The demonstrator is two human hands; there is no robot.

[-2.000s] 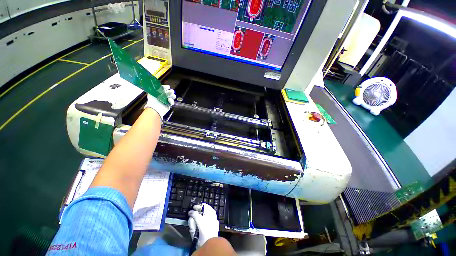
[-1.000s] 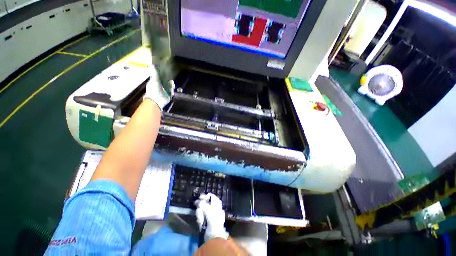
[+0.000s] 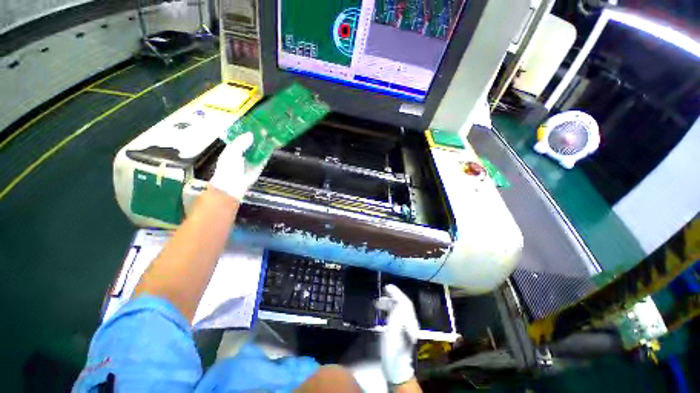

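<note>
My left hand (image 3: 235, 170), in a white glove, grips a green circuit board (image 3: 280, 123) by its lower left edge. The board is tilted, its face with small parts turned to me, above the left part of the machine's dark open bay. Silver clamp rails (image 3: 330, 165) cross the bay, with no board seen between them. My right hand (image 3: 399, 334), also gloved and somewhat blurred, is at the front edge of the keyboard tray, right of the black keyboard (image 3: 303, 288). Whether it holds anything is unclear.
The monitor (image 3: 361, 46) stands behind the bay. A clipboard with paper (image 3: 226, 288) lies left of the keyboard. A red button (image 3: 473, 169) and a green piece (image 3: 447, 139) are on the right shoulder. A grey conveyor (image 3: 529, 199) and white fan (image 3: 569, 139) are at right.
The board has turned from steeply edge-on to showing its populated face, and swung right over the bay. My right hand has moved right, off the keyboard. The monitor picture has changed.
</note>
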